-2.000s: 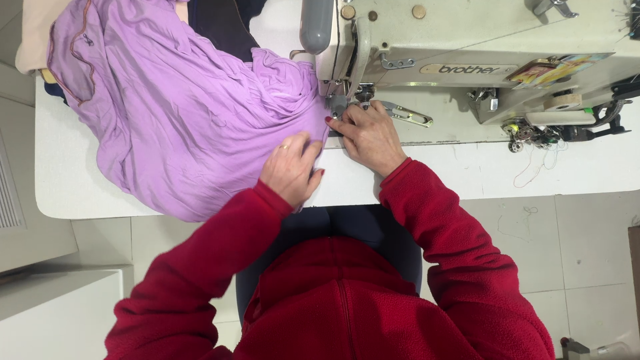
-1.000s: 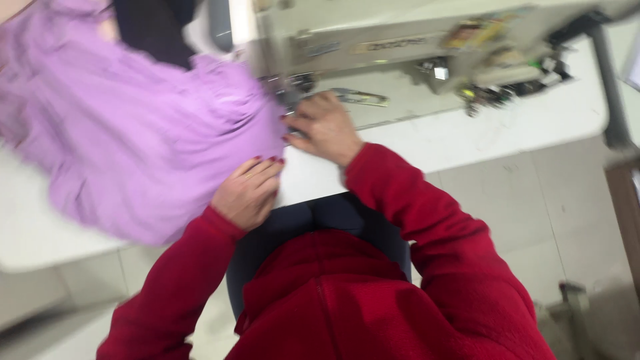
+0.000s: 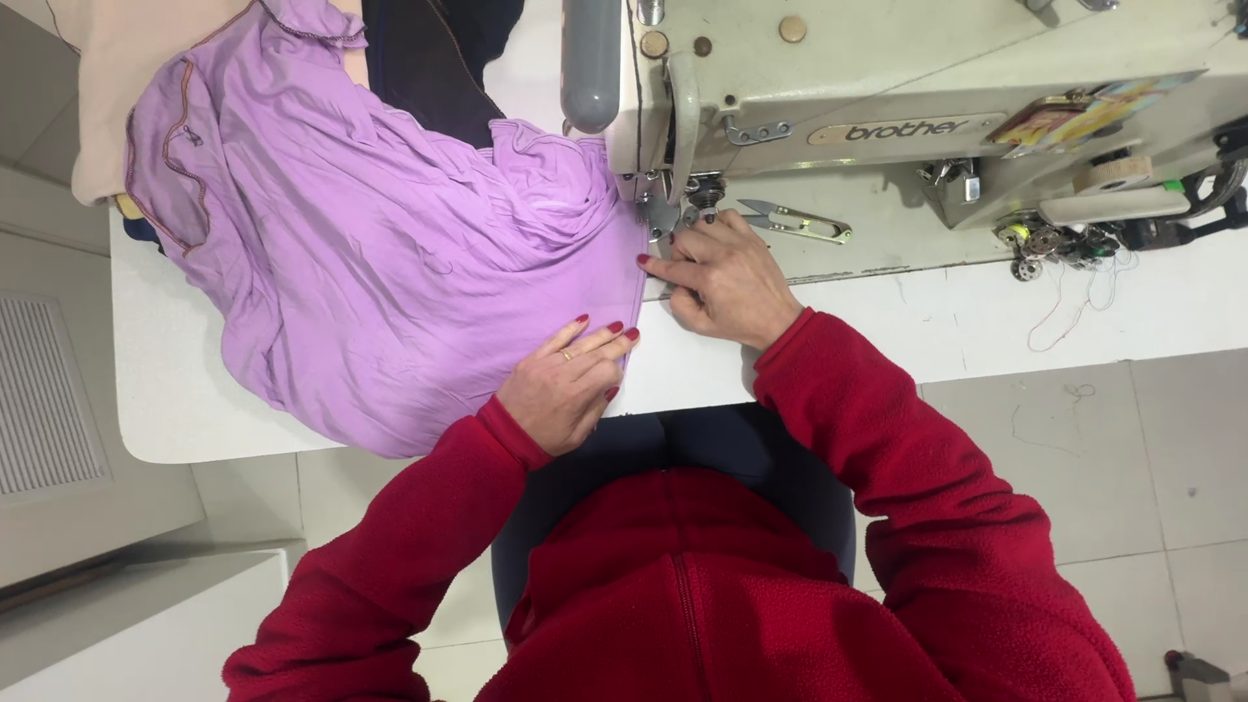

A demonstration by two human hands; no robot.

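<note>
A lilac knit garment lies spread over the left part of the white table, its right edge running to the presser foot area of a Brother sewing machine. My left hand rests on the garment's lower right edge, fingers together and pointing up and right; whether it pinches the cloth cannot be told. My right hand is just below and right of the needle area, its index finger touching the garment's edge and the other fingers bent. Thread snips lie on the machine bed right of that hand.
Black cloth and beige cloth lie behind the lilac garment. Metal bobbins and loose threads sit at the right of the machine. A grey cylindrical part hangs beside the machine head. The white table's front edge runs before my body.
The view swung and blurred one second ago and is steady now. My left hand lies nearer the garment's right edge than two seconds ago. My right hand stays by the needle area.
</note>
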